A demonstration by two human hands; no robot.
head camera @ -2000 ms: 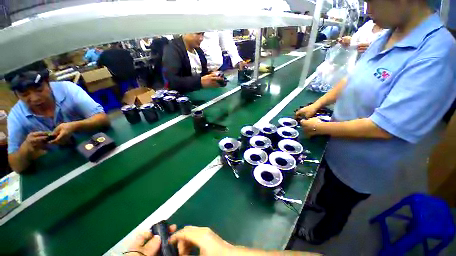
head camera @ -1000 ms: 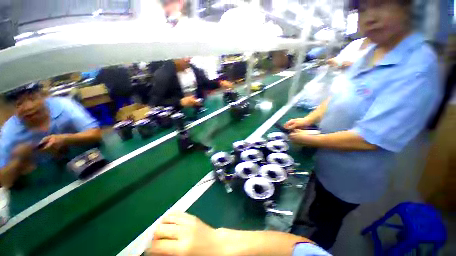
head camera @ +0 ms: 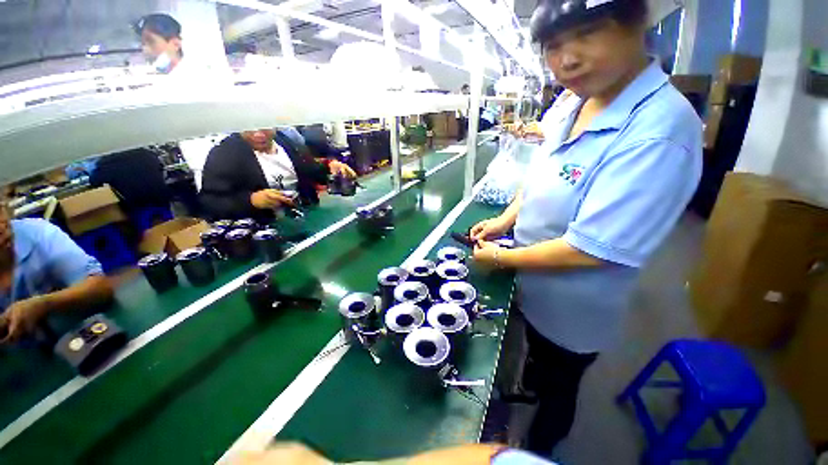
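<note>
Several black barrel housings with silver flared rims (head camera: 427, 347) stand upright in a group on the green bench in front of me, with thin wires and pale stick-like pieces beside them. My right hand (head camera: 289, 453) shows only as a blurred part at the bottom edge, with its forearm running to the right. Its fingers are cut off, so I cannot tell whether it holds anything. My left hand is out of the picture. A joined unit (head camera: 261, 289), a black cylinder with a black bar, stands across the bench's middle strip.
A person in a light blue shirt (head camera: 626, 173) stands at the right, holding a slim black part. Two people work across the bench. More black housings (head camera: 195, 264) and a black block (head camera: 91, 341) are on the far side. A blue stool (head camera: 704, 377) stands at the right.
The view has turned right. My left hand and the slim black part seen two seconds ago are no longer visible. My right hand has moved lower, mostly out of the picture.
</note>
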